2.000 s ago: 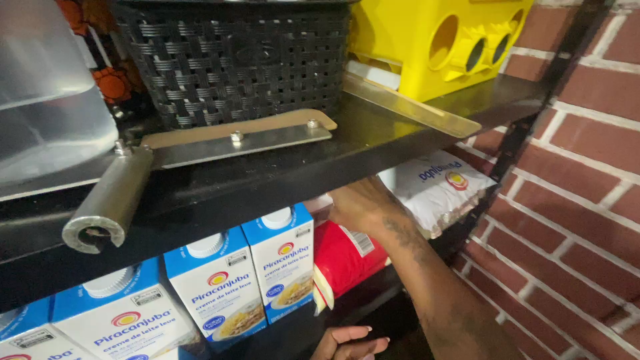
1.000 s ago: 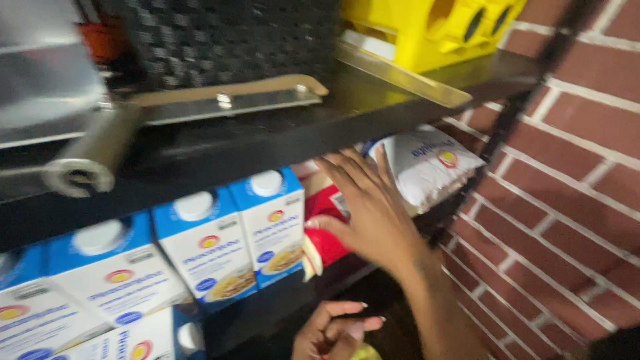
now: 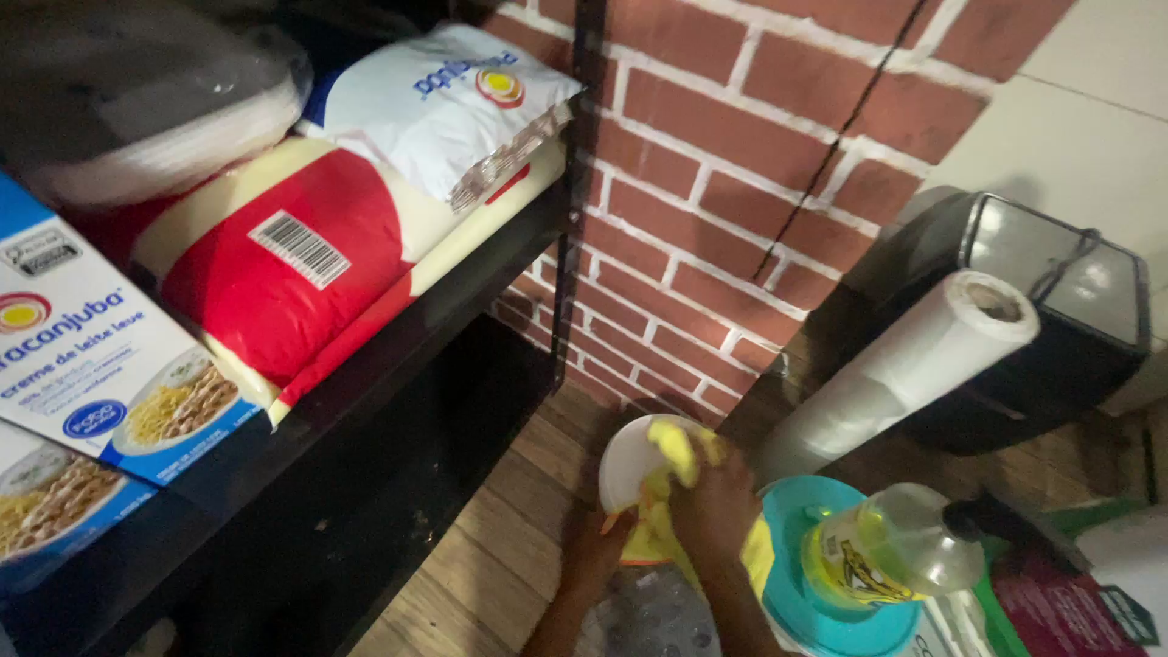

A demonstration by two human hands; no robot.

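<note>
Both hands are low in the head view, over a white round container or lid [image 3: 630,456] near the floor. My right hand [image 3: 712,502] grips a yellow cloth [image 3: 673,452], part of which hangs down beside the wrist. My left hand [image 3: 598,547] is at the cloth's left edge, with its fingers against it; how firmly it holds is unclear. Just right of the hands stands a turquoise round container [image 3: 803,502], and a clear bottle with yellow liquid [image 3: 849,557] rests over it. Below the hands is a translucent plastic item, partly hidden by the arms.
At left, a black metal shelf [image 3: 474,265] holds cream cartons [image 3: 91,338], a red and cream bag [image 3: 301,237], a white and blue bag [image 3: 438,109] and clear plastic packaging [image 3: 201,119]. A brick-patterned wall [image 3: 693,155] stands behind. A plastic film roll [image 3: 903,365] leans by a black bin [image 3: 1077,301].
My right hand has left the bags on the shelf and come down to the yellow cloth near the floor. The view has swung down and right.
</note>
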